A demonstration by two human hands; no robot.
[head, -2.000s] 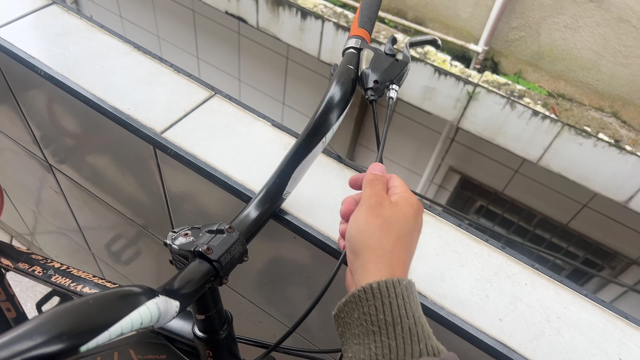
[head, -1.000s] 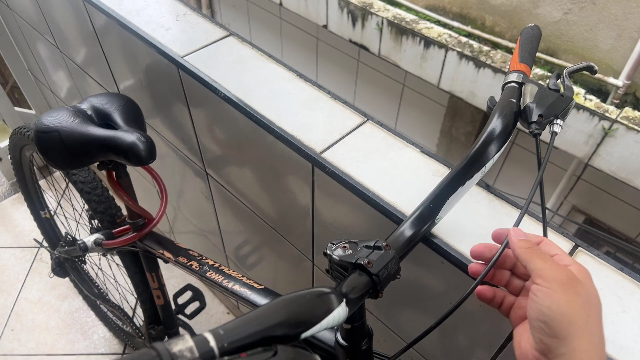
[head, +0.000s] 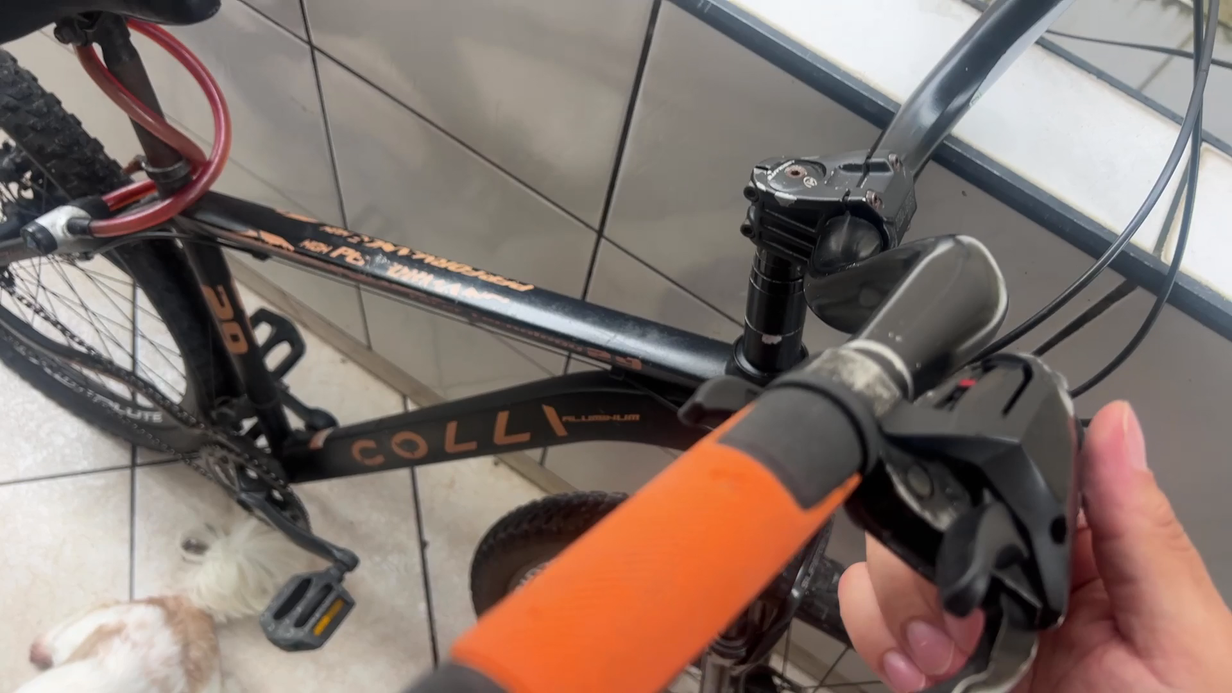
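My right hand [head: 1145,568] is at the lower right, around the black shifter and brake lever unit [head: 1001,462]. Its thumb rests against the unit's right side, and its fingertips show below and behind it. Beside the unit, an orange and black handlebar grip [head: 654,568] runs toward the lower left, close to the view. The handlebar [head: 934,298] meets the black stem [head: 828,192]. Black cables [head: 1145,231] curve at the right. Behind lies the black bicycle frame [head: 481,298] with orange lettering. My left hand is out of view.
A tiled wall [head: 481,115] with a white ledge [head: 1030,173] stands behind the bicycle. A red cable lock [head: 217,144] loops around the seat post. On the tiled floor [head: 58,520], a white and tan dog [head: 135,645] is at the lower left near the pedal [head: 308,606].
My right hand was closed on a cable at the far brake lever, then opened beside the cables; now it is at the near shifter unit. The view has shifted to the near grip.
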